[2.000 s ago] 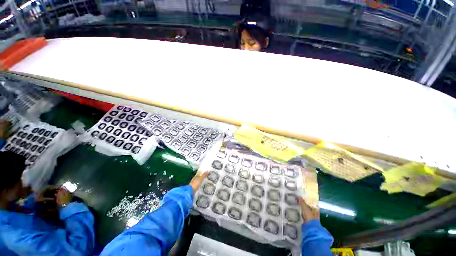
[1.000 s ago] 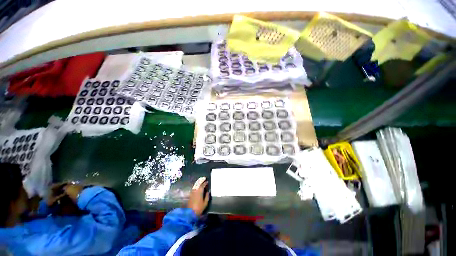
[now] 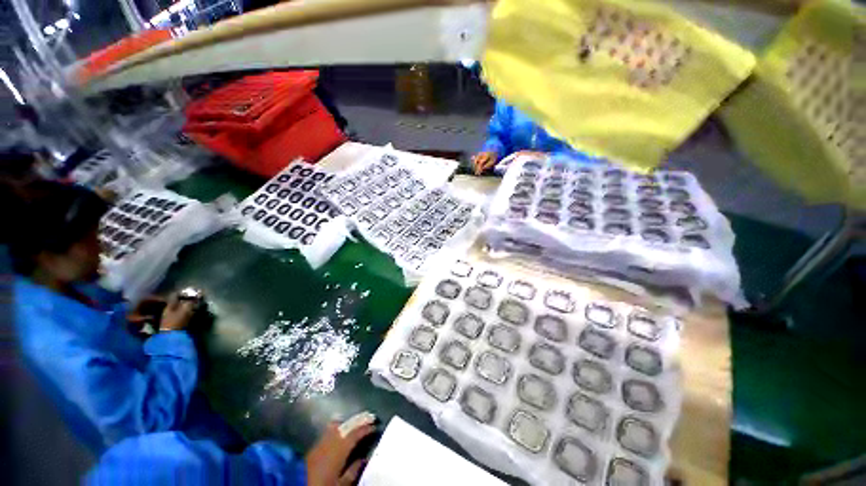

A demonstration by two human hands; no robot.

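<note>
A white blister tray (image 3: pixel 446 424) with rows of rounded-square housings (image 3: pixel 546 357) lies on the bench in front of me, on a tan board (image 3: pixel 707 380). My left hand (image 3: pixel 340 454) is at the bottom edge, at the left side of a flat white sheet (image 3: pixel 423 460) that the picture cuts off. White covering shows on one fingertip. The fingers look bent, and whether they hold anything cannot be told. My right hand is not in view.
Tiny white bits (image 3: pixel 306 356) lie in a heap on the green bench. A tray stack (image 3: pixel 608 249) stands behind, under yellow perforated sheets (image 3: pixel 622 71). Red crates (image 3: pixel 261 121) are far left. A blue-sleeved worker (image 3: pixel 95 346) sits left; another person's hand (image 3: pixel 484 161) shows across the bench.
The view has turned and come closer to the tray. Both hands were at the tray's sides two seconds ago; my left hand has since let go and lies beside the sheet.
</note>
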